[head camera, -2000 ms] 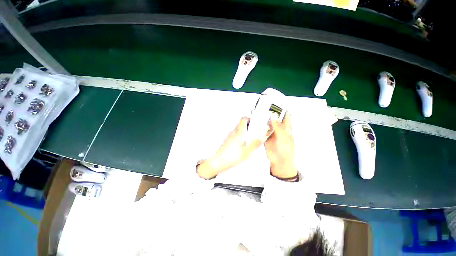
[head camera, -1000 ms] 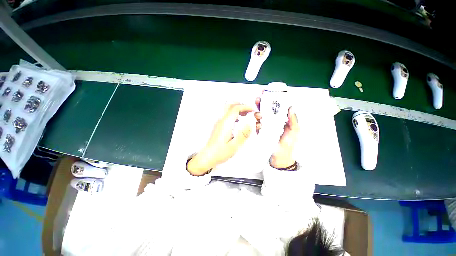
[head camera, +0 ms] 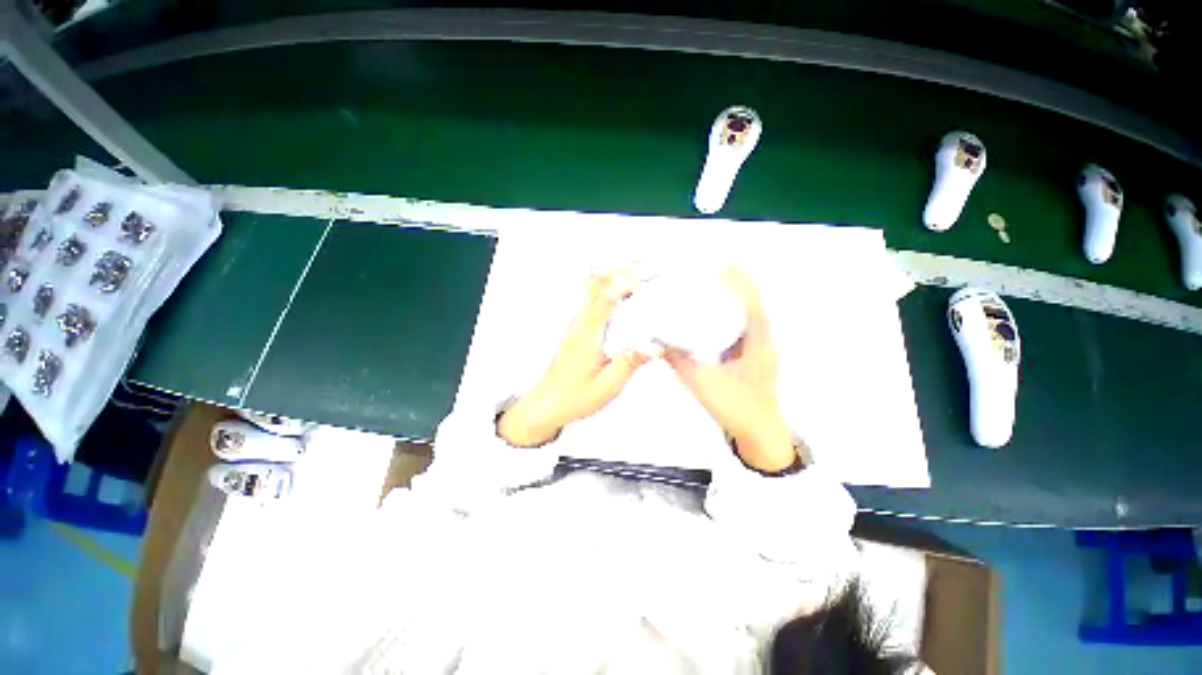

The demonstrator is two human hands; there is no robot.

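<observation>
A white handheld device [head camera: 686, 317] is held between my two hands above the white work mat [head camera: 844, 422]. It is overexposed, and its display and buttons cannot be made out. My left hand [head camera: 587, 363] grips it from the left side. My right hand [head camera: 749, 382] grips it from the right side, with fingers underneath. Another white device [head camera: 989, 369] lies on the dark-green bench just right of the mat, its dark display at the top end.
The green conveyor belt [head camera: 396, 132] carries several spaced white devices [head camera: 726, 161] and small yellow pieces [head camera: 999, 227]. A translucent parts tray [head camera: 92, 290] stands at left. An open carton [head camera: 171, 528] with devices is at lower left. Blue stools [head camera: 1140, 580] stand on the floor.
The held device has turned from upright to a sideways, tilted pose, and its face marks no longer show. My left hand has closed on it. The belt devices have shifted right in view.
</observation>
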